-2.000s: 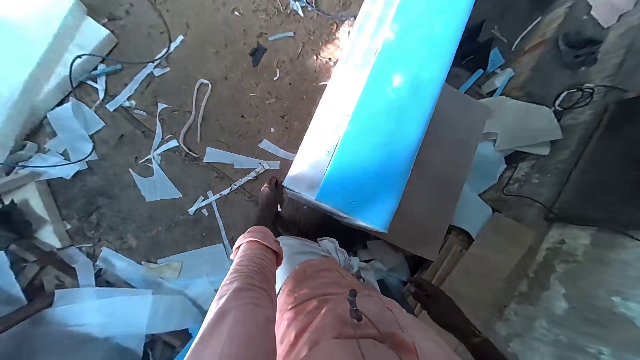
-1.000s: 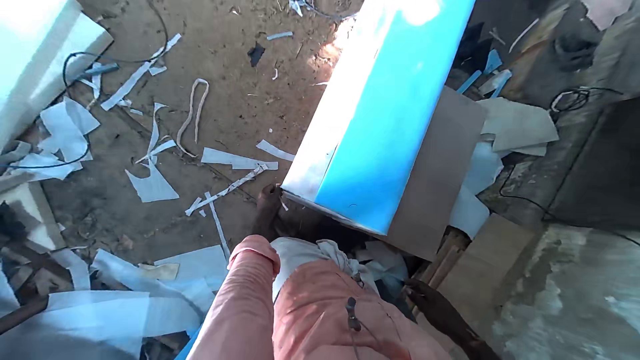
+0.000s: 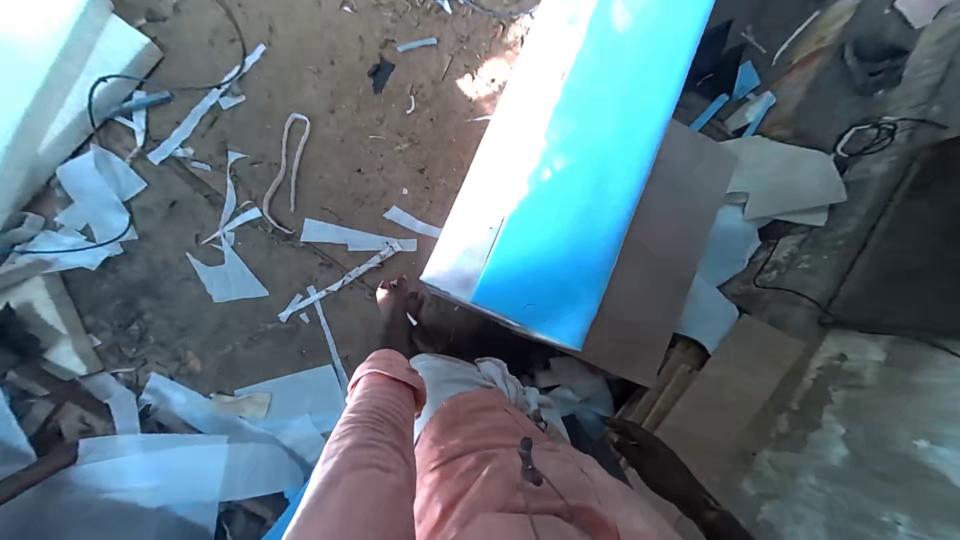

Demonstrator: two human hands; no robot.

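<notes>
A long box-like piece with a glossy blue face (image 3: 574, 225) and a pale side runs from the top edge down to the middle of the view. Beyond the rolled pink cuff, my left hand (image 3: 396, 304) is beside its lower left corner; the fingers are dark, and whether they touch or grip anything cannot be told. My right hand (image 3: 632, 441) hangs low on the right, fingers apart, with nothing seen in it. It is nearest to wooden strips (image 3: 670, 382) and a brown board (image 3: 731, 382). A wide grey-brown sheet (image 3: 664, 247) lies beside the blue face, partly under it.
White scraps (image 3: 229, 270), a looped cord (image 3: 289, 169) and thin strips lie on the dirt ground. Thick white foam-like blocks (image 3: 67, 82) stand upper left with a dark cable (image 3: 244, 49). Translucent sheets (image 3: 150, 480) lie lower left. A coiled wire (image 3: 877, 139) lies on the right ledge.
</notes>
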